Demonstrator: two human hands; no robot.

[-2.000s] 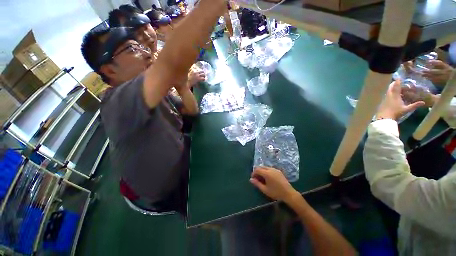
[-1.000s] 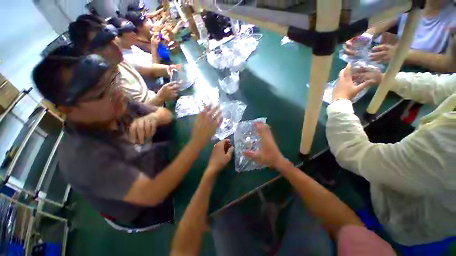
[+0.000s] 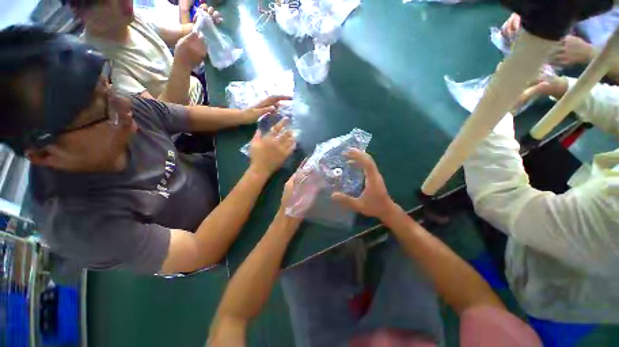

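Note:
A clear, crinkled poly bag [image 3: 329,186] is held over the front of the green tabletop. A small white ring-like hub [image 3: 337,172] shows through it; the rest of the part inside cannot be made out. My left hand [image 3: 300,190] is at the bag's left side, partly behind the film, holding it. My right hand [image 3: 370,186] is at the bag's right side, thumb and fingers spread around the rounded content. Whether its fingertips grip firmly is hard to tell.
A neighbour in grey on the left has both hands on another bag [image 3: 275,125]. A clear cup [image 3: 313,64] and a glittering pile [image 3: 309,17] lie farther along. A cream post [image 3: 475,112] rises at right, beside a person in a pale sleeve [image 3: 492,152].
My left hand has come onto the bag, which is now lifted and tilted between both hands. The left neighbour's hands are now on their own bag. The view has moved closer to the table.

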